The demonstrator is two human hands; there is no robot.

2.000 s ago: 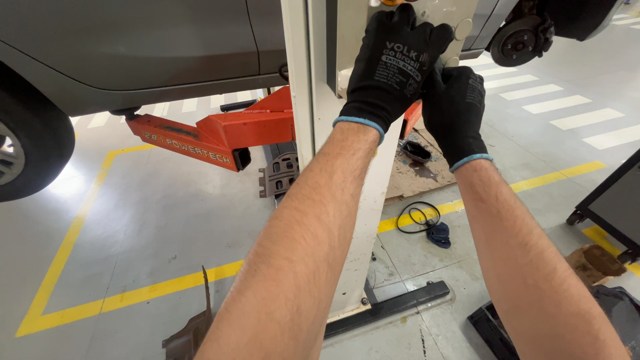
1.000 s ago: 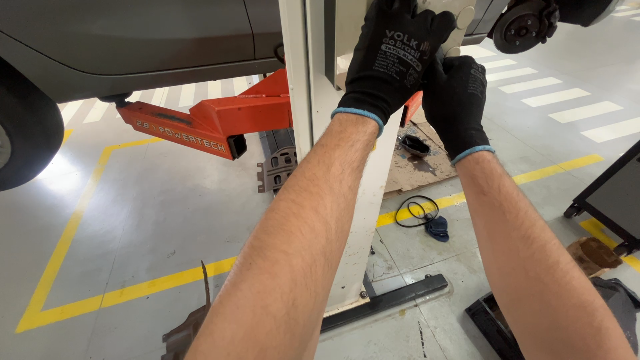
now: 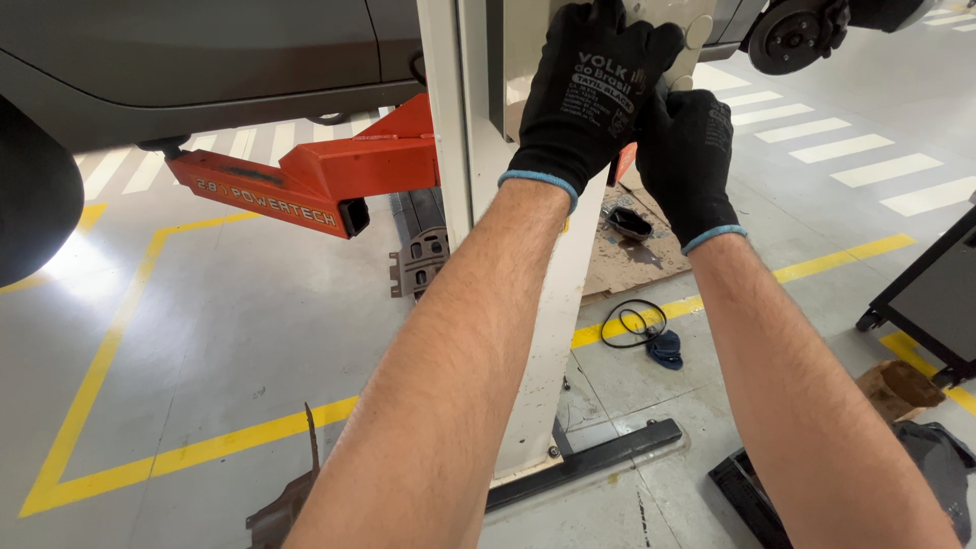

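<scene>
Both hands wear black work gloves with blue cuffs and are raised at the top of the view, in front of the white post of a vehicle lift [image 3: 549, 335]. My left hand [image 3: 591, 95] has its back to me, with its fingers bent against a light-coloured panel [image 3: 526, 46] on the post. Close against it on the right, my right hand [image 3: 686, 156] has curled fingers just below the panel's round caps [image 3: 698, 32]. Whether either hand holds something is hidden by the gloves. An orange lift arm [image 3: 305, 183] reaches left from the post, under a grey car [image 3: 198, 61].
A brake disc [image 3: 789, 34] hangs at upper right. On the floor lie stained cardboard [image 3: 610, 263], a black belt [image 3: 610, 324], a dark blue cloth [image 3: 665, 351], a metal bracket [image 3: 419, 263] and a black tray [image 3: 743, 488]. A wheeled cart [image 3: 930, 282] stands at right.
</scene>
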